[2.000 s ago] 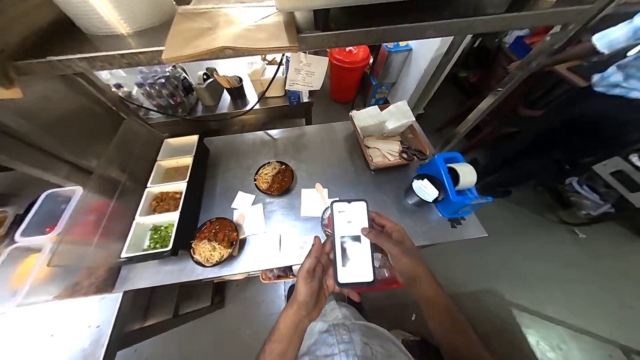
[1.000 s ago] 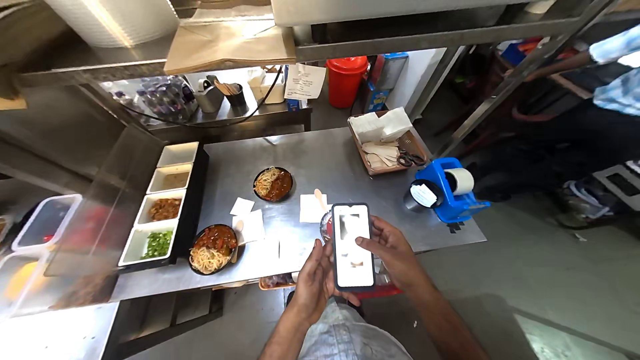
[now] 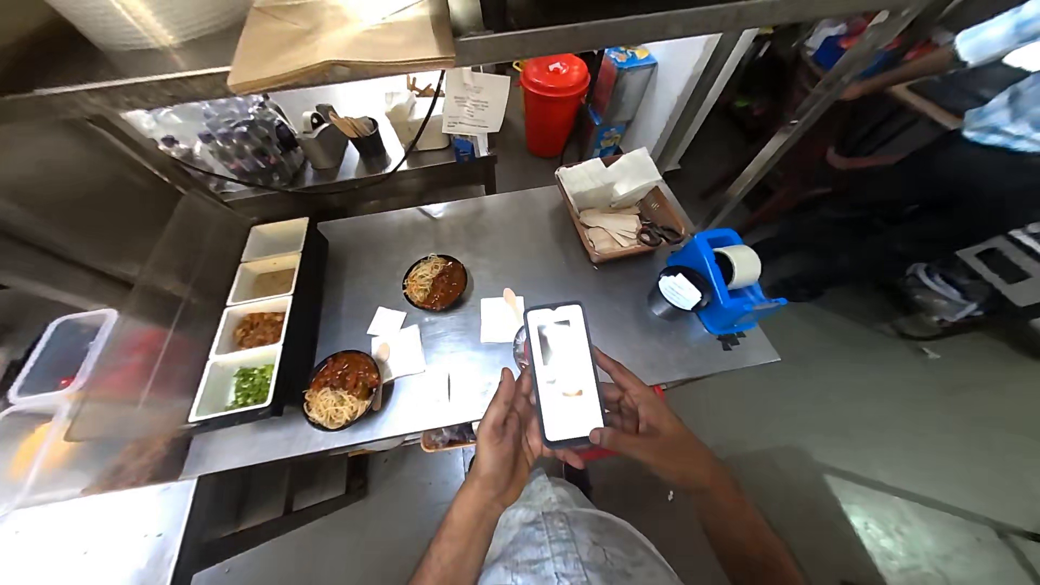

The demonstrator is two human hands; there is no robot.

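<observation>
A smartphone (image 3: 563, 374) with a lit screen is held upright over the near edge of the steel table (image 3: 520, 219). My left hand (image 3: 508, 431) supports it from the left and beneath. Around its lower right side is my right hand (image 3: 642, 422), the thumb at the screen's bottom corner. Partly behind the phone lie a white napkin (image 3: 497, 320) and a wooden spoon (image 3: 510, 299). One black bowl of noodles and red-brown sauce (image 3: 435, 283) sits mid-table; a second such bowl (image 3: 342, 390) is near the left front edge, beside more napkins (image 3: 400, 353).
A black holder with white food tubs (image 3: 260, 325) stands at the left. Toward the back right are a basket with napkins and scissors (image 3: 621, 207), a blue tape dispenser (image 3: 727, 284) and a dark cup (image 3: 678, 292). A shelf (image 3: 569, 39) crosses above. A person (image 3: 975, 106) is at far right.
My right thumb has moved from the middle of the phone's screen down to its lower right corner. What the screen displays has changed. The bowls have stayed in place.
</observation>
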